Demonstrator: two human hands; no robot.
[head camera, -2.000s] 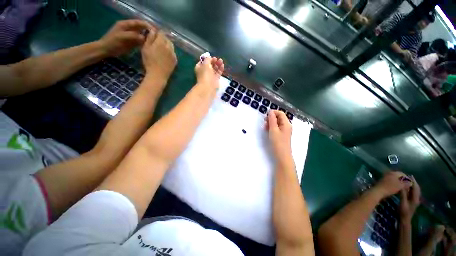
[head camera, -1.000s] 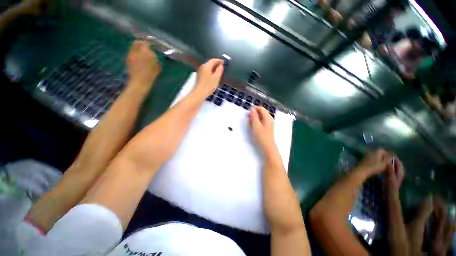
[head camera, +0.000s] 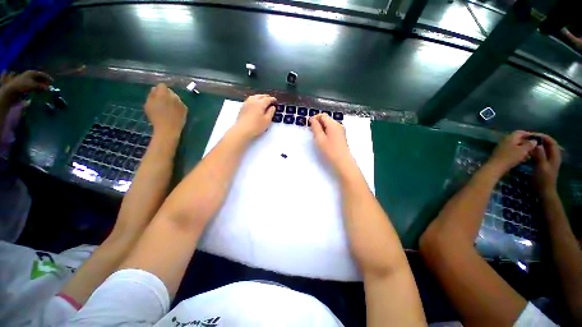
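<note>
Small black square covers (head camera: 290, 119) lie in close rows along the far edge of a white sheet (head camera: 274, 211). My left hand (head camera: 257, 115) is at the left end of the rows, its bent fingertips over or beside the end covers. My right hand (head camera: 328, 133) is over the front row, its thumb and fingers together at a cover. Whether either hand grips anything is too small and blurred to tell. A tiny dark part (head camera: 284, 155) lies alone on the sheet between my forearms.
The belt (head camera: 217, 41) beyond carries a white-sided unit (head camera: 251, 68), a dark square unit (head camera: 291, 77) and a pale-rimmed unit (head camera: 487, 114). A small white piece (head camera: 192, 87) lies by the bench edge. Neighbours' hands and clear trays (head camera: 115, 152) are on both sides.
The view has turned and levelled. My left hand has come back from the belt edge to the left end of the cover rows. My right hand remains by the covers, slightly nearer my left.
</note>
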